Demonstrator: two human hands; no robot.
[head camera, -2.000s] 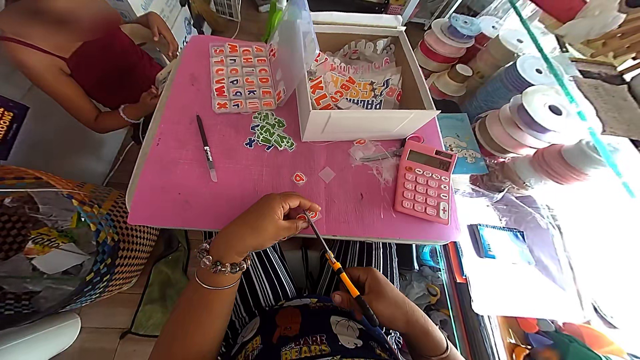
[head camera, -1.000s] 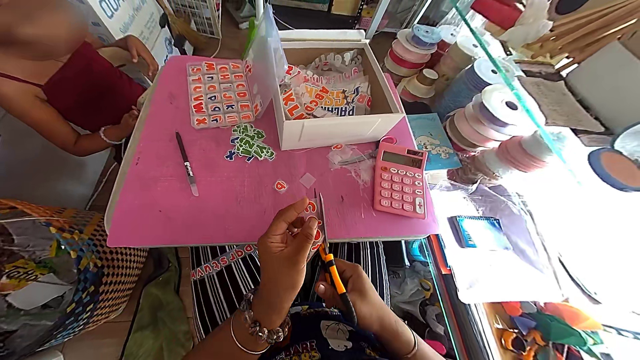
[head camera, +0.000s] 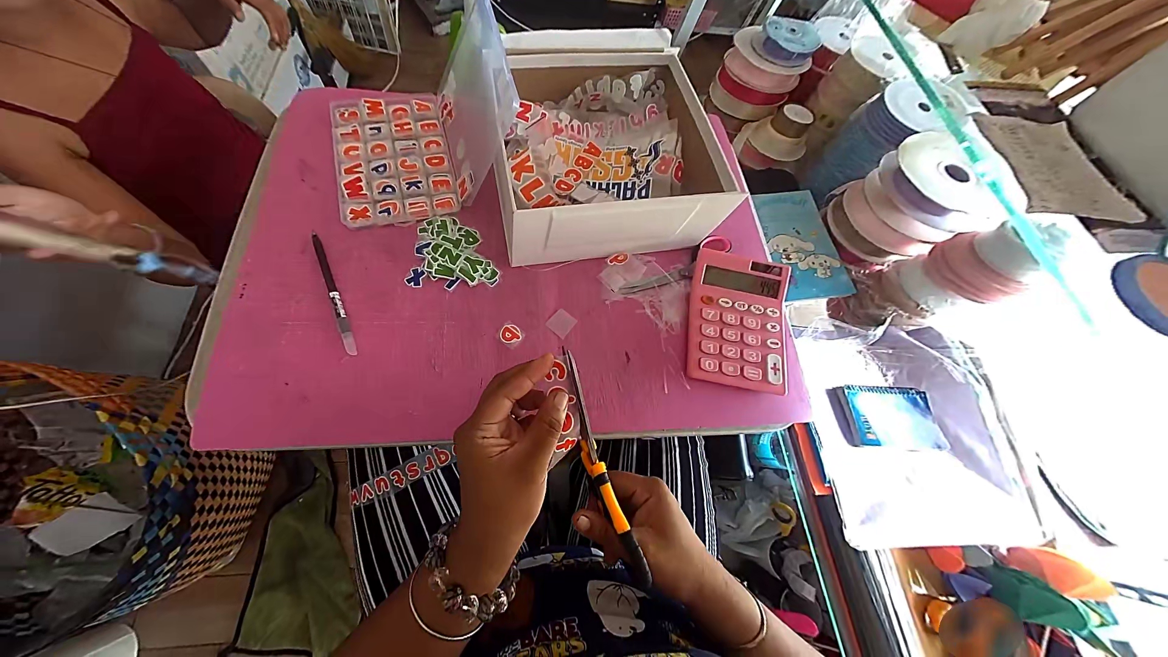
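Note:
My left hand (head camera: 511, 447) pinches a strip of red letter stickers (head camera: 568, 424) at the near edge of the pink table (head camera: 411, 365). Scissors with orange and black handles (head camera: 610, 502) are in my right hand (head camera: 652, 529), their blades pointing away from me along the strip's right side. Another strip of red letters (head camera: 401, 476) lies across my striped lap. Just beyond my left hand are a single red letter piece (head camera: 511, 335) and a small clear square (head camera: 561, 323). Green letter cutouts (head camera: 452, 254) lie in a pile farther back.
A compartment box of letters (head camera: 392, 160), a white carton of letter packs (head camera: 630, 219), a pen (head camera: 334, 292) and a pink calculator (head camera: 737, 319) sit on the table. Ribbon spools (head camera: 931, 182) stand at right, a woven basket (head camera: 210, 484) at left. Another person (head camera: 173, 137) is at upper left.
My left hand has turned more upright since two seconds ago, and the letter strip now shows beside the blades. The other person's arm has come into view at the left.

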